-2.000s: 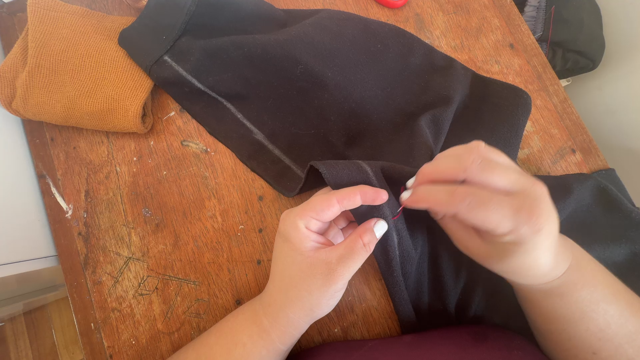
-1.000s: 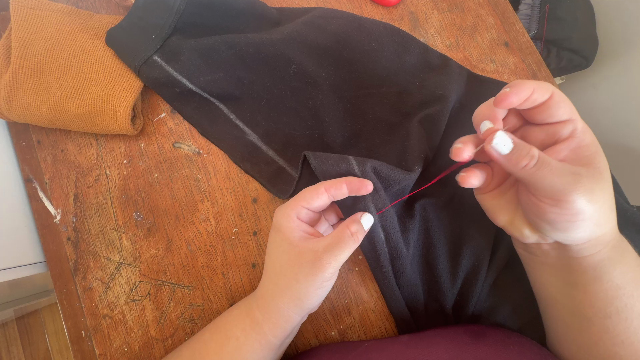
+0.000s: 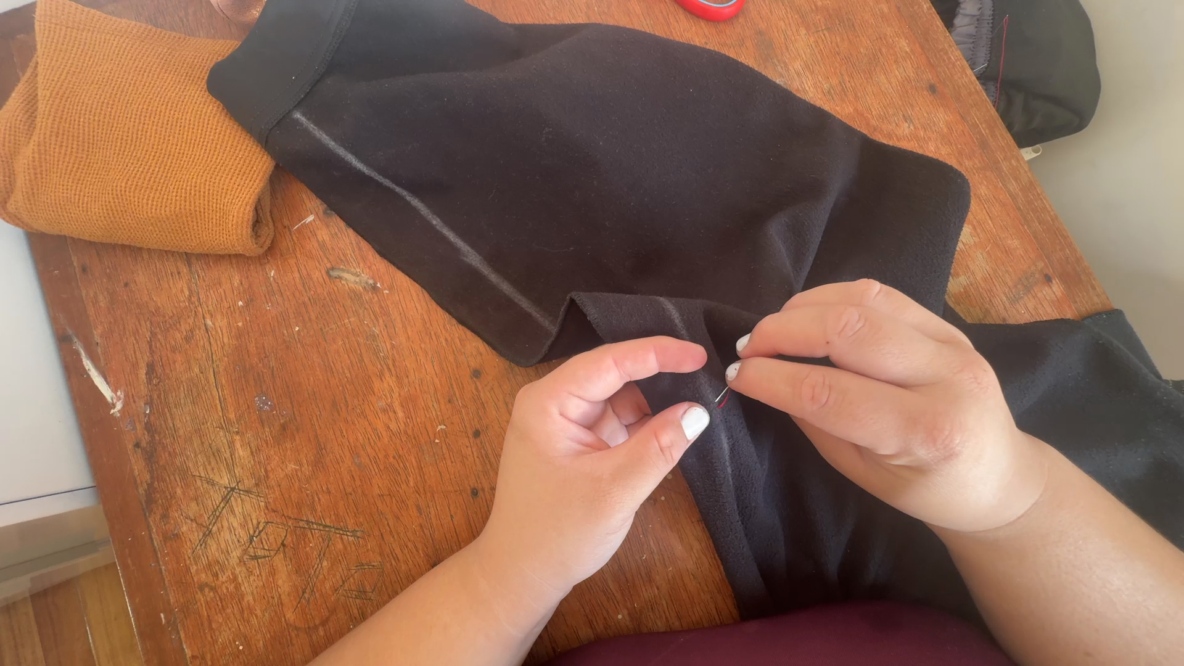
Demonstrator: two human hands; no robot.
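A black fleece garment (image 3: 592, 176) lies across the table, with a pale chalk-like line on its left part and another near its folded edge. My right hand (image 3: 879, 398) pinches a sewing needle (image 3: 722, 395) between thumb and fingers, its tip at the fabric beside the second line. A short bit of red thread (image 3: 724, 402) shows next to the needle. My left hand (image 3: 601, 435) is at the fold, thumb and index finger apart on either side of the marked strip; its other fingers are curled and partly hidden, so its hold on the cloth is unclear.
A folded mustard knit cloth (image 3: 139, 139) lies at the upper left of the scratched wooden table (image 3: 305, 416). Red handles, perhaps of scissors (image 3: 712, 9), show at the top edge. A dark item with a zipper (image 3: 1045, 74) is beyond the table's right side.
A second ago my right hand was raised to the right with red thread stretched from the cloth; now it is back down at the fold. My left hand has stayed by the fold.
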